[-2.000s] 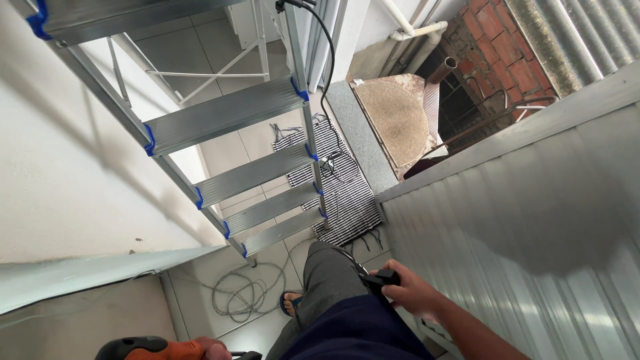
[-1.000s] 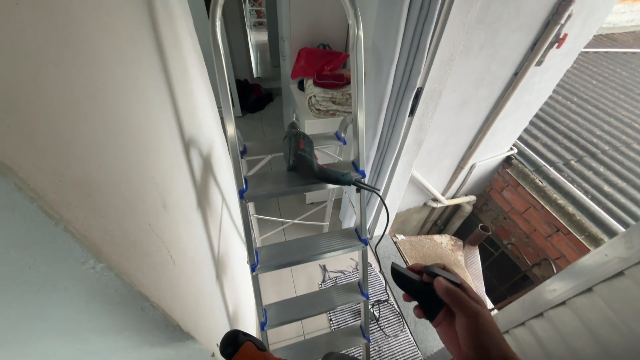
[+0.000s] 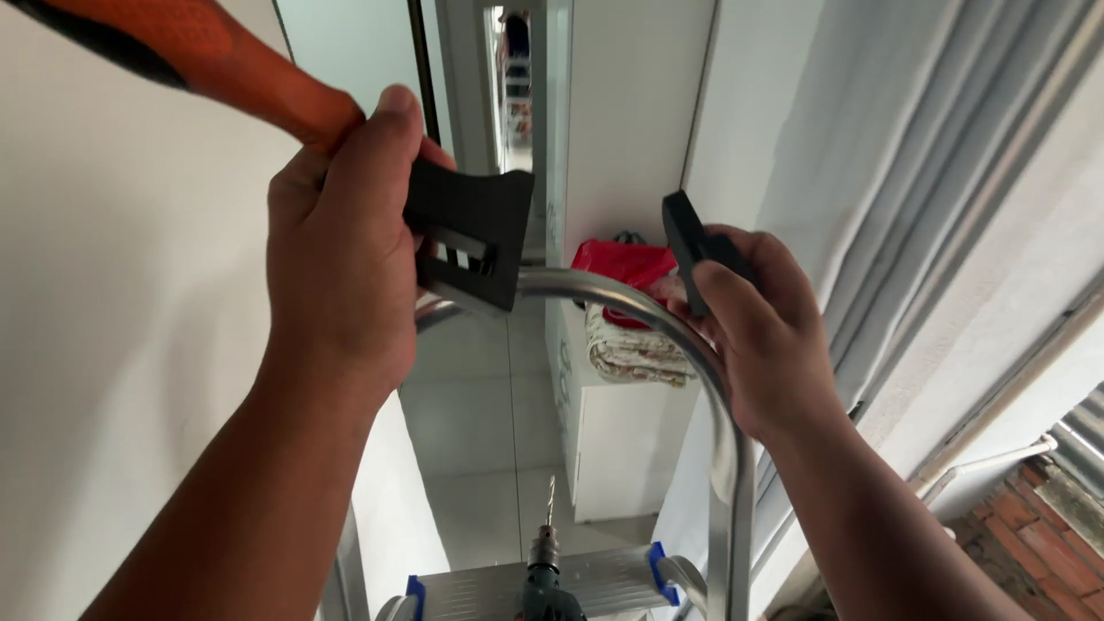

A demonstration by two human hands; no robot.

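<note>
My left hand [image 3: 345, 250] grips an orange-and-black tool handle [image 3: 250, 78] together with a black slotted plastic piece [image 3: 474, 224], whose wide end points right. Its exact kind I cannot tell. In my right hand [image 3: 759, 319] is a smaller black piece [image 3: 686, 237], held between thumb and fingers near the curved top rail of the aluminium ladder [image 3: 604, 289]. Below both hands a power drill [image 3: 545, 578] with a bit fitted lies on the ladder's top step [image 3: 604, 573]. Only the front part of the drill shows.
A white wall [image 3: 103, 302] runs close along the left. Grey door-frame rails [image 3: 914, 172] slant down the right side, with brickwork [image 3: 1035, 535] beyond. Past the ladder, a white cabinet [image 3: 621, 448] holds folded cloth [image 3: 634, 349] and a red bag [image 3: 621, 263].
The view has moved up the ladder. Both hands are now raised by its top rail; earlier my right hand held a black piece lower down, and the orange tool showed at the bottom edge.
</note>
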